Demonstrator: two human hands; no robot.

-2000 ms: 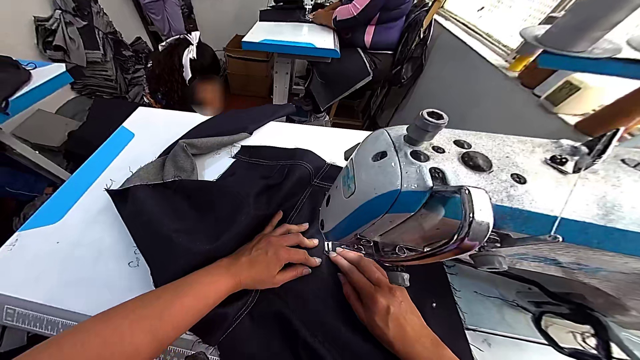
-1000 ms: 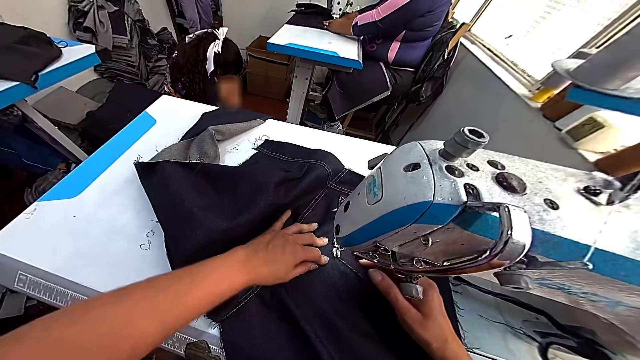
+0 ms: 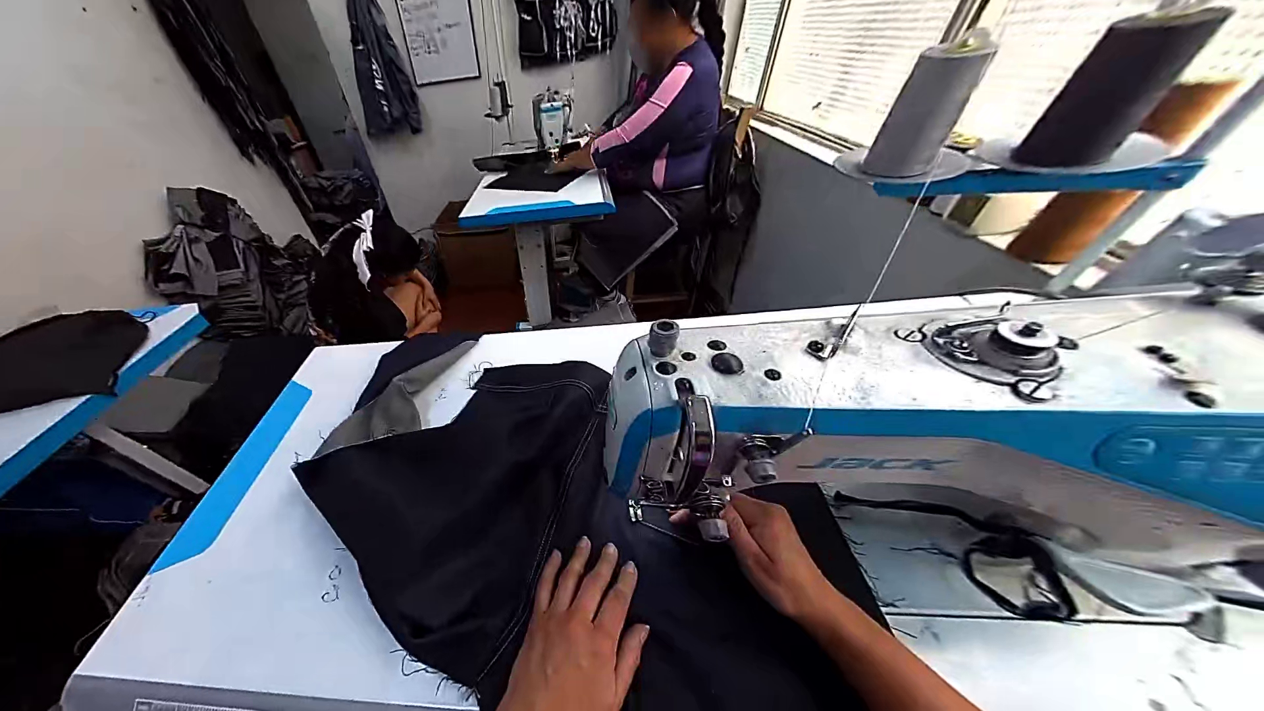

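Dark denim fabric (image 3: 464,494) with pale double stitching lies across the white sewing table, under the head of a Jack sewing machine (image 3: 889,434). My left hand (image 3: 578,632) rests flat on the fabric, fingers spread, below and left of the presser foot (image 3: 637,511). Close to the right of the foot, my right hand (image 3: 770,553) touches the cloth, its fingertips partly hidden behind the machine's round knob (image 3: 712,523). Whether those fingers pinch the cloth cannot be told. A grey-backed flap (image 3: 380,420) of the fabric is turned over at the upper left.
Thread cones (image 3: 928,109) stand on a rack at the right. A black cord (image 3: 1017,563) lies under the machine arm. Ahead, a co-worker (image 3: 671,118) sits at another sewing table (image 3: 538,209); another person (image 3: 370,276) is low beyond my table's far edge. A side table (image 3: 163,346) stands left.
The view has swung up and right. My left hand has drawn back from beside the presser foot toward the near edge. My right hand stays by the foot.
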